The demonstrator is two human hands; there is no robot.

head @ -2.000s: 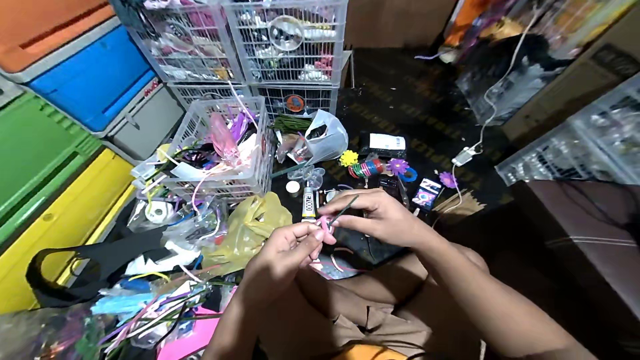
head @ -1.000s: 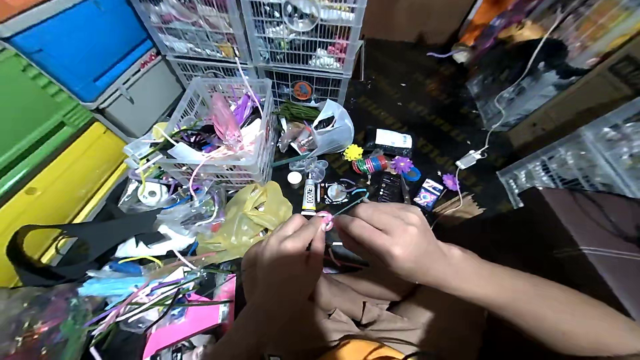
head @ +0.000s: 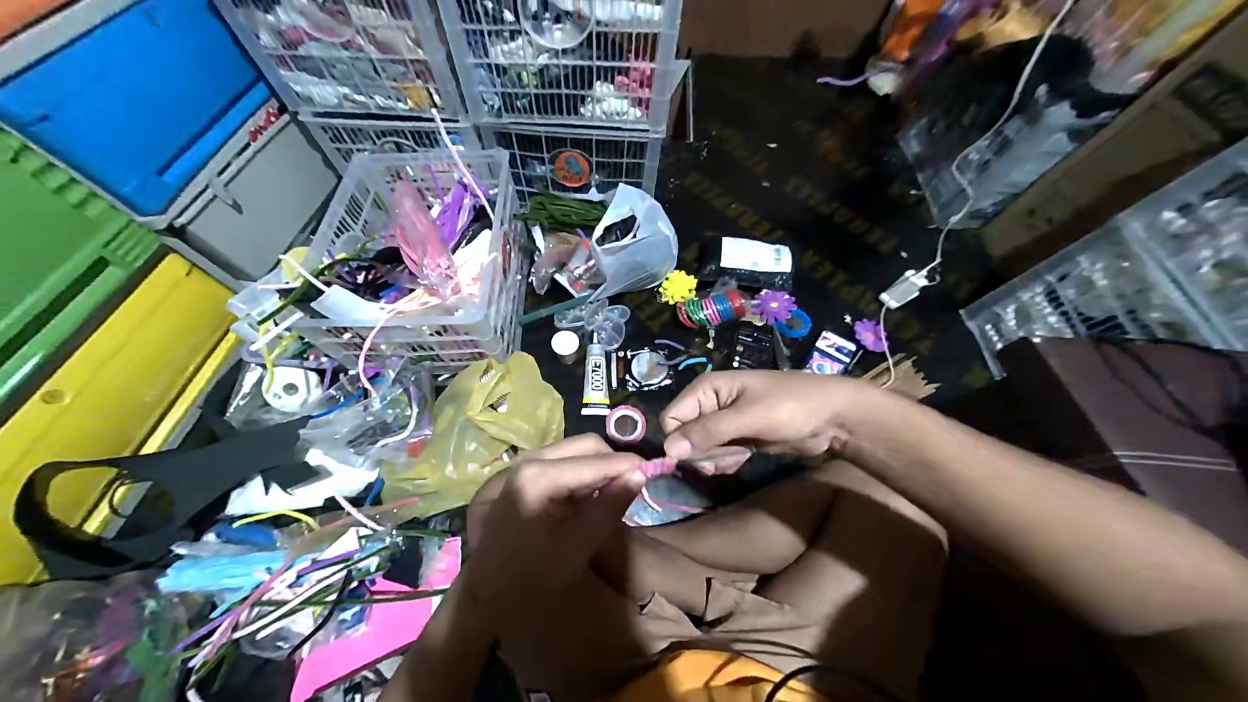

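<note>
Between my fingertips is a small pink coiled piece [head: 657,468], perhaps wound pipe cleaner or ribbon. My left hand [head: 575,487] pinches its left end, and my right hand [head: 751,419] pinches at its right end. A thin dark tool, its kind unclear, shows under my right fingers. Just beyond the hands lies a pink-rimmed roll [head: 626,424], with an E7000 glue tube [head: 596,375] behind it. A clear piece with a pink strand [head: 665,502] is below my fingertips, partly hidden.
A white plastic basket [head: 409,336] of craft materials stands left, beside a yellow plastic bag [head: 502,405]. Colored wire rolls [head: 712,308] and a yellow flower [head: 678,286] lie ahead. Pipe cleaners [head: 283,595] spread at lower left. A white cable [head: 951,219] crosses the floor at right.
My hands have come lower and nearer my lap, and the pink-rimmed roll now shows beyond them. The pink piece stays between my fingertips.
</note>
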